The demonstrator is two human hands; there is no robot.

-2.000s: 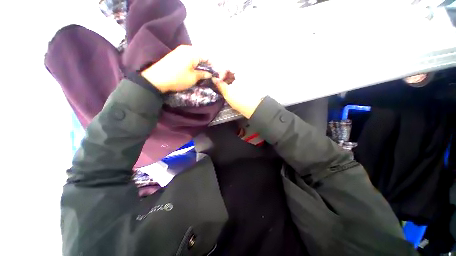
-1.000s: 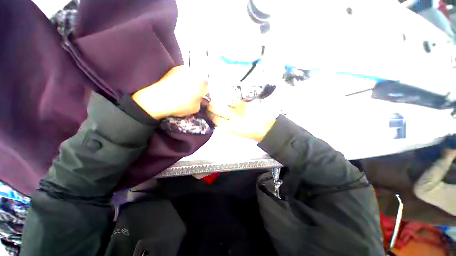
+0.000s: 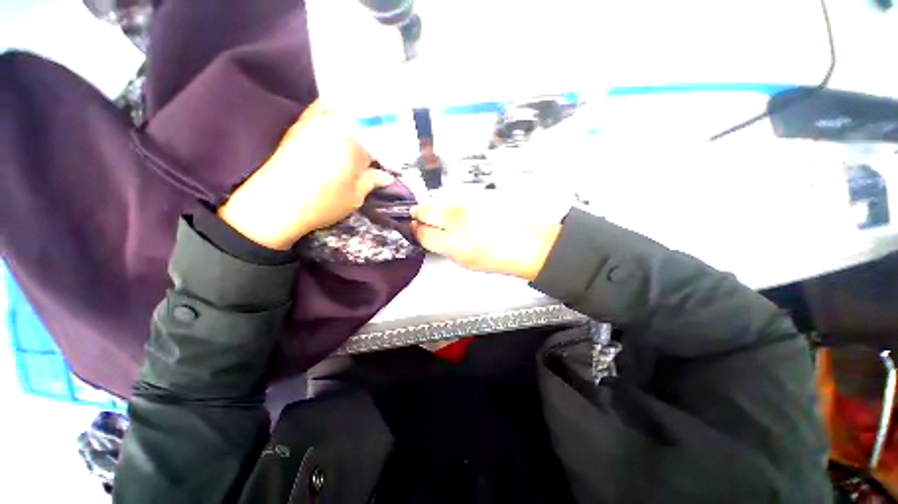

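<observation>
A plum garment (image 3: 226,89) lies over the left of the white table and hangs off its left side. Patterned grey and white trim (image 3: 359,241) shows on it below my left hand. My left hand (image 3: 310,182) grips the plum cloth, with thumb and fingers at its folded edge. My right hand (image 3: 482,236) pinches the right end of the same edge at its fingertips. The white sewing machine (image 3: 689,148) stands just beyond, with a dark upright part (image 3: 426,148) above the fingertips. The exact needle position cannot be told in the glare.
A measuring strip (image 3: 473,322) runs along the table's front edge. A blue basket (image 3: 44,364) is below left, with a patterned bundle (image 3: 103,443) under it. A dark cable hangs at upper right. Orange-red cloth (image 3: 852,413) is at lower right.
The view has turned from the table to the machine. Both hands stay on the cloth; the folded plum edge between them now shows more openly, near the dark upright part.
</observation>
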